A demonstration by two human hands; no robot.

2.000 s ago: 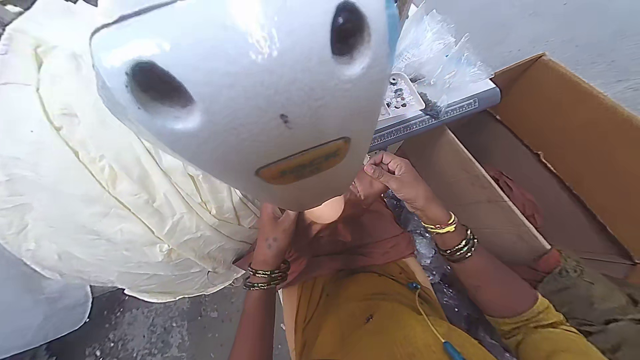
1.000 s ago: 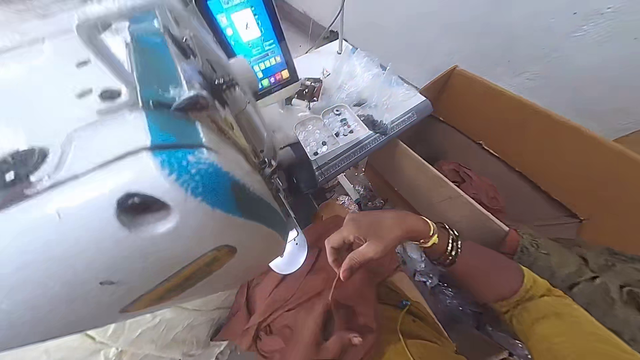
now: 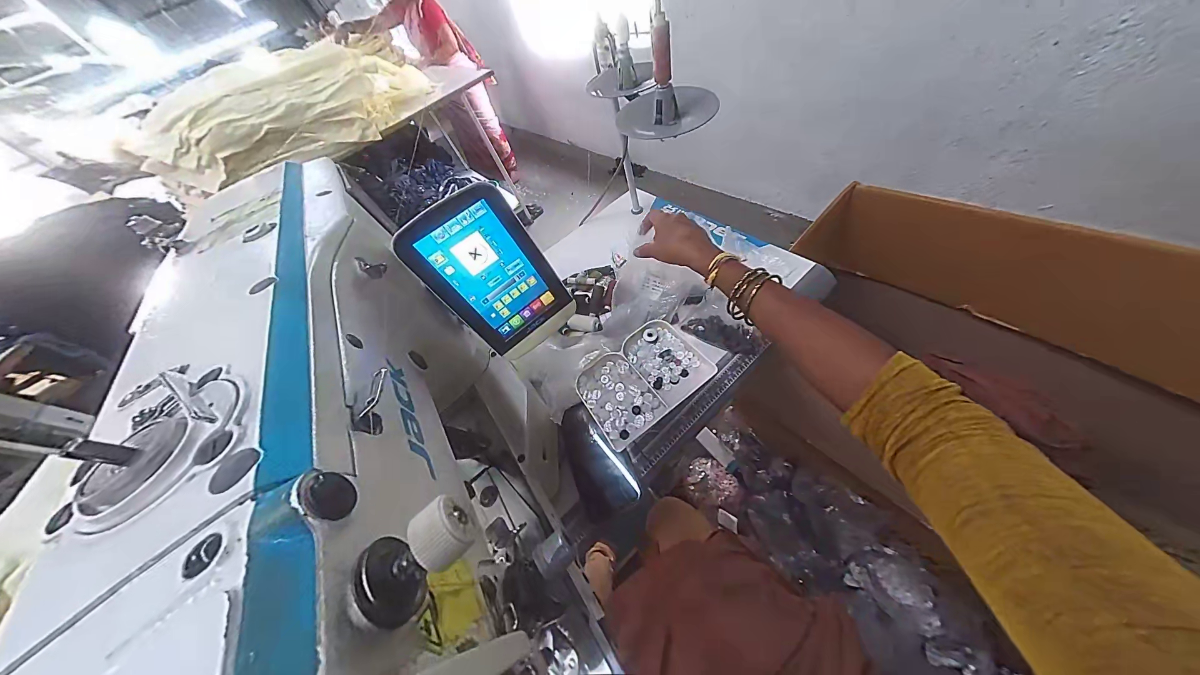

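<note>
My right hand (image 3: 677,241) reaches over the far part of the machine table, its fingers bent at clear plastic bags (image 3: 647,291); whether it grips one is unclear. Below it lies a white two-part tray (image 3: 659,384) of clear and dark buttons. Of my left arm only a bangled wrist (image 3: 600,555) shows low beside the machine head; the hand itself is hidden. Close by, a reddish-brown cloth (image 3: 731,609) hangs at the near edge. The Jack sewing machine (image 3: 375,412) fills the left, with a lit control screen (image 3: 483,267) behind its head.
A thread stand (image 3: 630,159) with cones rises at the table's far edge. To the right is a large cardboard box (image 3: 1012,281). Plastic bags (image 3: 844,544) lie below the table. Farther back, a person (image 3: 450,56) stands by a table heaped with pale yellow cloth (image 3: 272,112).
My right hand has moved from the brown cloth beside the needle area to the bags at the far side of the table. The view has swung up and away.
</note>
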